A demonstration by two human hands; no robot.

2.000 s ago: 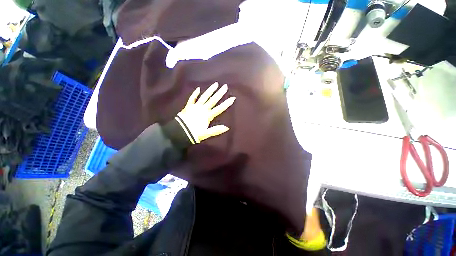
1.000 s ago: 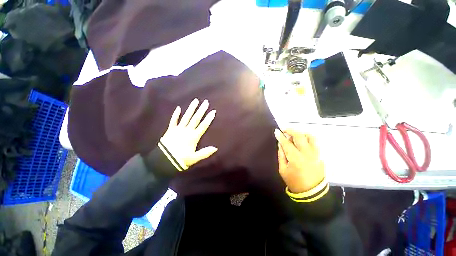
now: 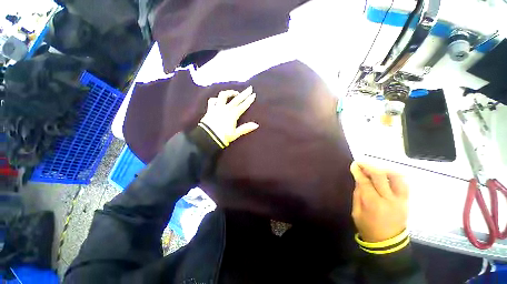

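Note:
A dark maroon fabric panel (image 3: 278, 150) lies on the white table, its right edge running up to the presser foot area (image 3: 340, 102) of the sewing machine. My left hand (image 3: 227, 117) lies on the middle of the panel, fingers partly bent and apart, holding nothing. My right hand (image 3: 381, 199) is at the panel's right edge near the table front, with thumb and fingertips closed on that edge. Glare hides the needle and the exact stitch point.
A black phone (image 3: 428, 126) lies right of the needle area, with red-handled scissors (image 3: 482, 213) beyond it. Another maroon piece (image 3: 222, 28) lies at the back. A blue crate (image 3: 83, 130) and dark fabric piles (image 3: 41, 100) are at left.
My right hand has come up from below the table edge and now grips the panel's right edge. My left hand's fingers have bent a little. The camera view has shifted.

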